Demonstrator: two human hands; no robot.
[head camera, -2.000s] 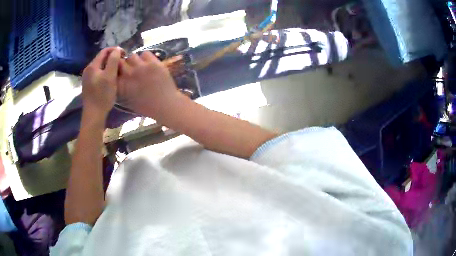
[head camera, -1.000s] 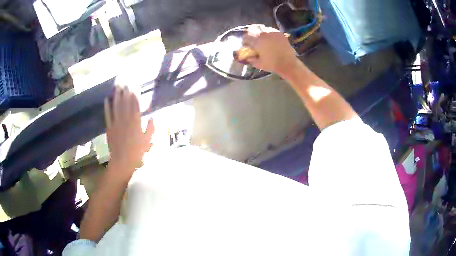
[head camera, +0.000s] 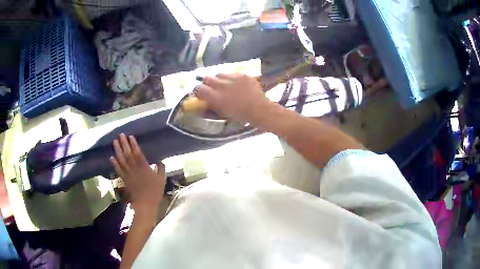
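A dark garment piece (head camera: 105, 149) lies along the narrow sleeve board (head camera: 310, 97), with sun stripes at its left end and on the board's rounded right end. My right hand (head camera: 229, 97) is closed on the yellow-brown handle of the steam iron (head camera: 202, 125). The iron rests on the middle of the board, its pointed tip to the left. My left hand (head camera: 138, 171) lies with fingers spread on the near edge of the garment, left of the iron's tip, gripping nothing.
A blue plastic basket (head camera: 58, 68) stands behind the board's left end, beside crumpled grey-white cloth scraps (head camera: 126, 52). A light-blue padded slab (head camera: 410, 52) is at the upper right. A cream pad (head camera: 171, 86) lies behind the iron. Pink cloth (head camera: 441, 218) is at the far right.
Since a second ago, the iron in my right hand has moved left from the board's right part to its middle. My left hand still lies flat with fingers spread. The camera view has shifted.
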